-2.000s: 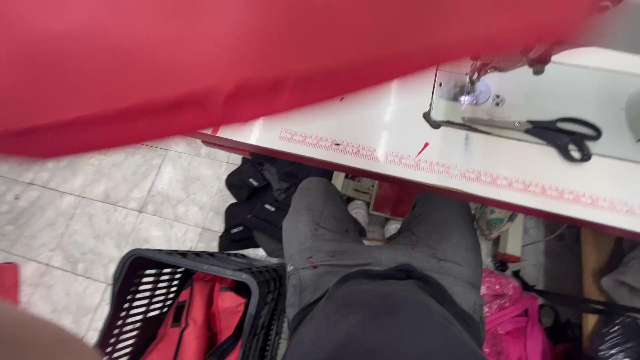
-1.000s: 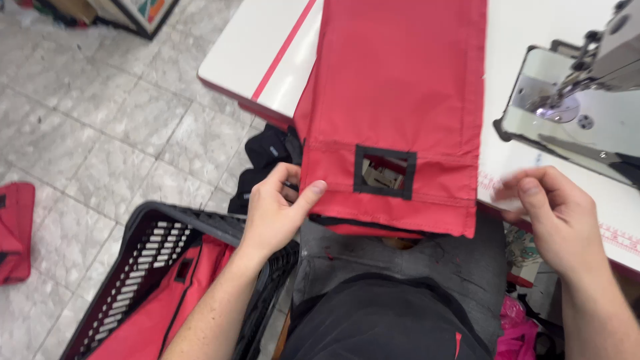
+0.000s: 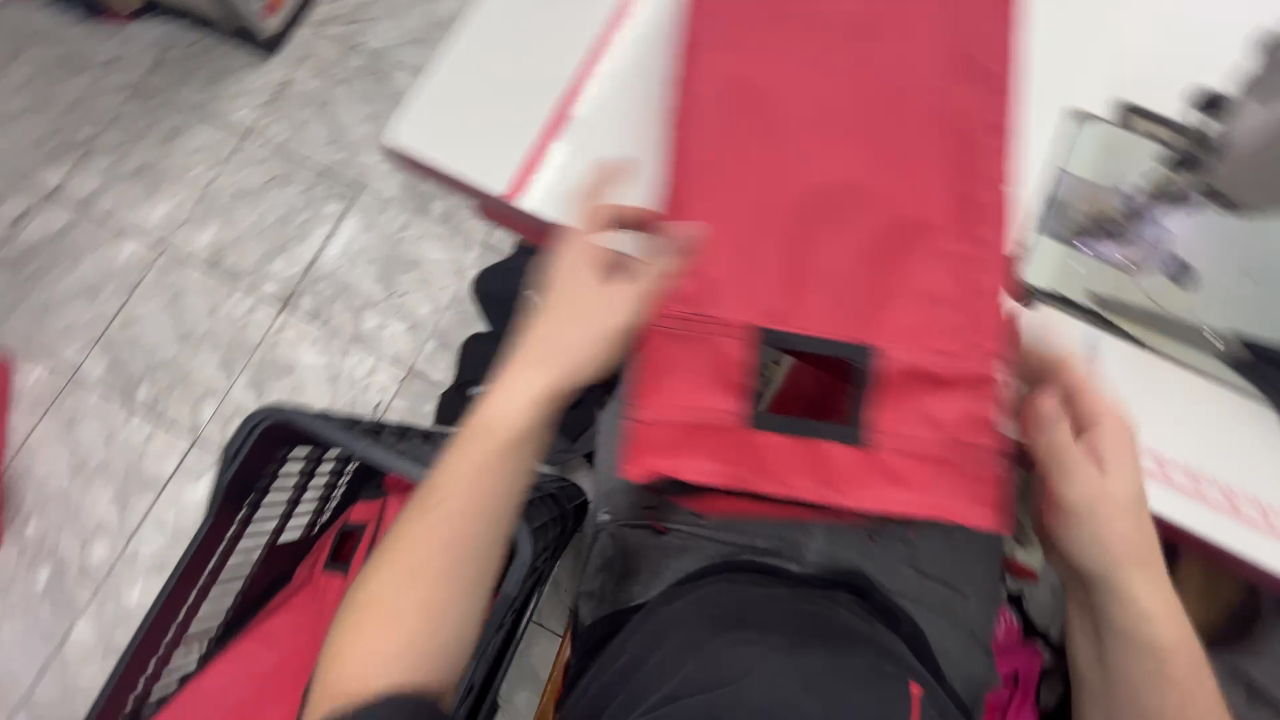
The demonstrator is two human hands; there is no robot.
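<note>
A long red fabric panel (image 3: 850, 200) lies over the white table's front edge and hangs above my lap. Near its lower end is a square opening with a black border (image 3: 862, 395). My left hand (image 3: 600, 290) is at the panel's left edge, blurred, its fingers partly curled; whether it pinches the fabric cannot be told. At the right edge is my right hand (image 3: 1080, 450), also blurred, its fingertips partly hidden beside the fabric. Below the panel's lower hem, another layer of red fabric shows.
A black plastic basket (image 3: 330, 425) with red fabric pieces (image 3: 290, 620) stands at lower left. The sewing machine (image 3: 1180, 230) is on the white table (image 3: 500, 100) at right. Dark items (image 3: 500, 300) lie beneath the table edge, and pink material (image 3: 1012, 665) is at lower right.
The red panel, raised across the view two seconds ago, now lies over the table edge. Since one second ago, my left hand has moved up along its left edge and my right hand has come to its right edge.
</note>
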